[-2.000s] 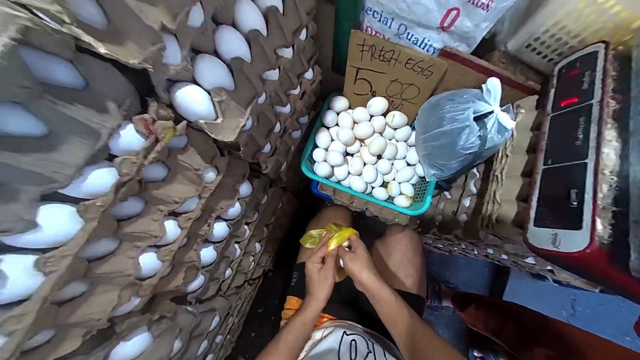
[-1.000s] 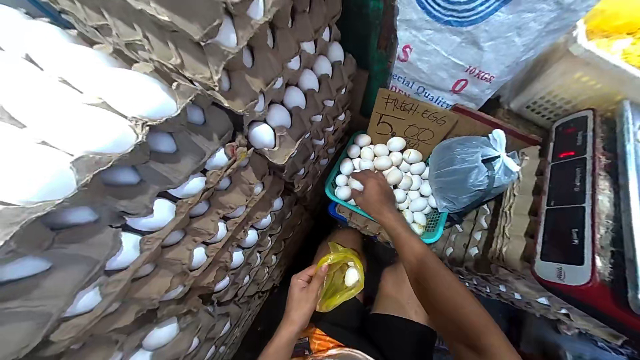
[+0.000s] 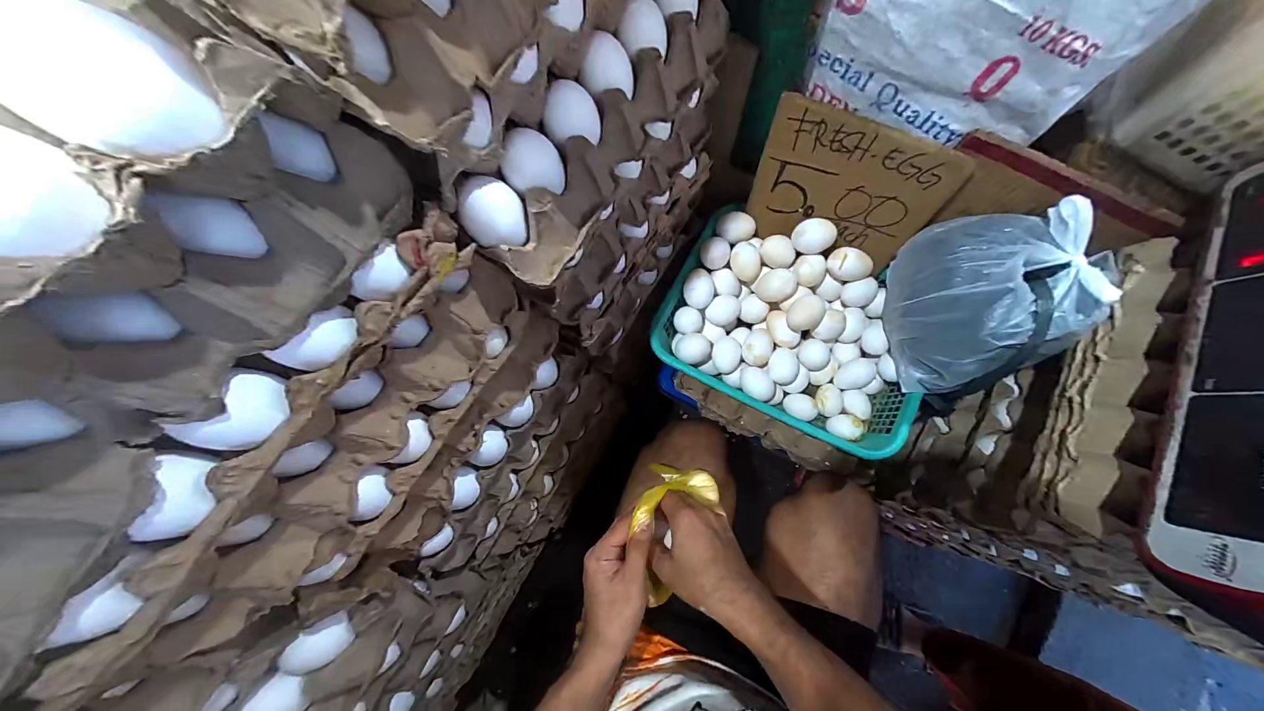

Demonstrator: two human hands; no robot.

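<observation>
Above my lap, my left hand [image 3: 617,578] pinches the rim of a yellow plastic bag [image 3: 681,484]. My right hand [image 3: 701,553] is at the bag's mouth, touching my left, with its fingers partly inside the bag. A bit of white egg [image 3: 669,538] shows between the two hands; whether the right fingers grip it is hidden. Beyond my knees, a teal plastic basket [image 3: 889,439] is heaped with white eggs [image 3: 780,284]. A handwritten cardboard price sign [image 3: 859,178] leans behind it.
Tall stacks of egg-filled cardboard trays [image 3: 395,395] rise close on the left. A tied translucent plastic bag [image 3: 978,296] rests against the basket's right side. A red and white digital scale [image 3: 1215,395] stands at the right edge, and a printed white sack [image 3: 958,59] behind the sign.
My right hand has come back from the eggs in the basket to the yellow bag, beside my left hand. The bag's mouth, spread wide one second ago, is now bunched around the fingers.
</observation>
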